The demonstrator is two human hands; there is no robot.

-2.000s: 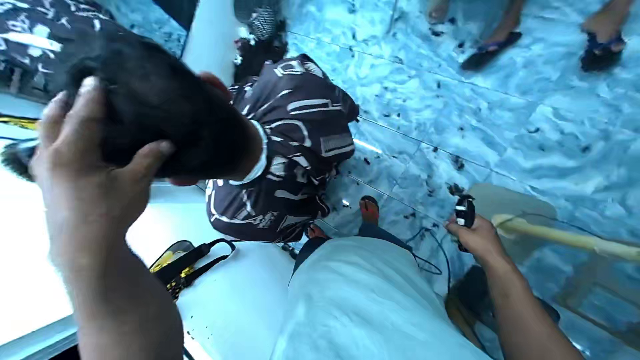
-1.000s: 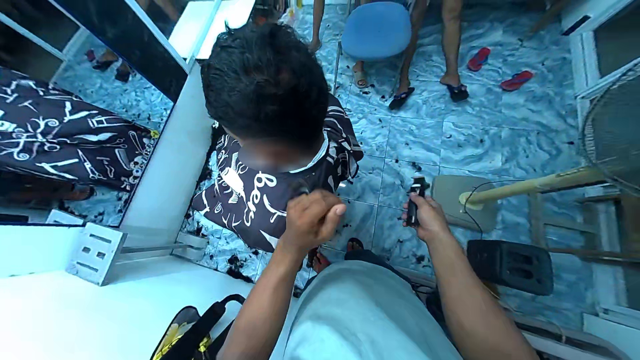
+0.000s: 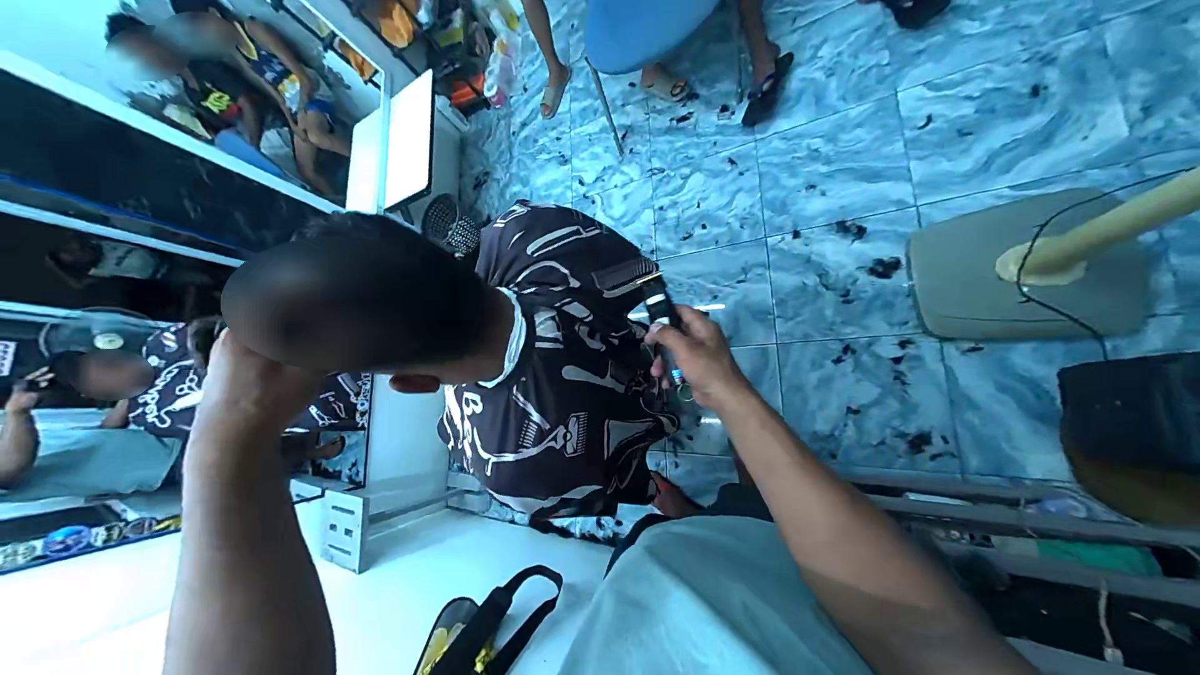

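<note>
A seated person wears a black barber cape (image 3: pixel 562 375) printed with white barber tools, with a pale neck strip at the collar. My left hand (image 3: pixel 248 375) rests against that person's head (image 3: pixel 366 291) on its far left side; its fingers are partly hidden behind the head. In my right hand (image 3: pixel 703 361) is a black hair clipper (image 3: pixel 658 305), held by its body beside the caped shoulder, with the blade end pointing up in the view. The clipper is apart from the hair.
A white counter (image 3: pixel 403 591) with a black-strapped bag (image 3: pixel 487 628) lies at lower left, below a wall mirror (image 3: pixel 112 272). Hair clippings dot the blue marbled floor (image 3: pixel 834 394). A stand base (image 3: pixel 1031 309) with a cable is at right. Other people's feet and a blue stool (image 3: pixel 647 33) are at the top.
My left hand has moved from near the cape's collar to the person's head, which now leans to the left. The right hand keeps hold of the clipper. The view has shifted.
</note>
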